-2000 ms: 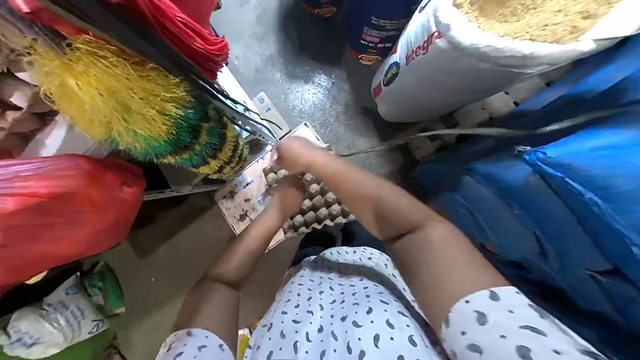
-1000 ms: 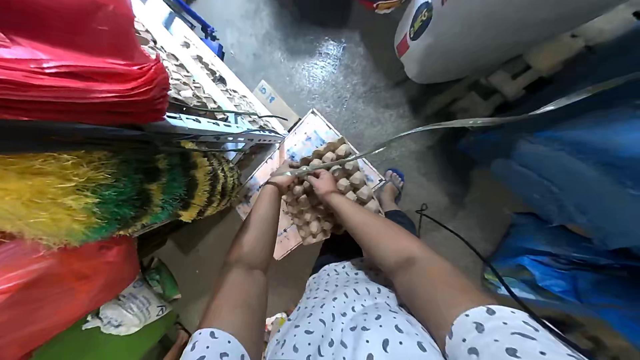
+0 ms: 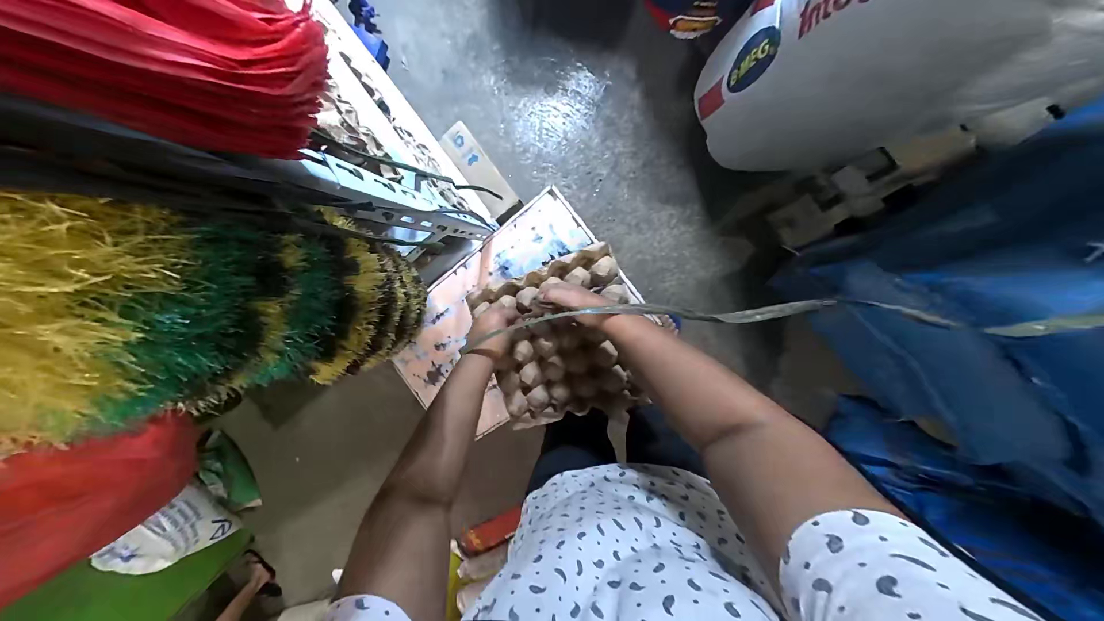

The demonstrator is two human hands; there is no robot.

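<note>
A grey-brown pulp egg tray with rows of cups lies on a worn, paint-stained board, turned at an angle before my body. My left hand is at the tray's upper left part, fingertips low among the cups. Beside it my right hand rests on the cups with its fingers bent. A long translucent plastic strip runs from near my left wrist, across my right hand or wrist, to the right edge of view. Whether either hand grips the strip or the tray is unclear. A loose strip end hangs off the tray's near edge.
Left are a metal shelf rack, hanging yellow, green and black tinsel-like bundles and red plastic. A large white sack stands upper right, with blue tarpaulin below it. Another person's foot shows lower left.
The view has shifted. My right hand, over the tray's upper left corner two seconds ago, now lies on the cups. The strip, arched a second ago, now runs flatter to the right.
</note>
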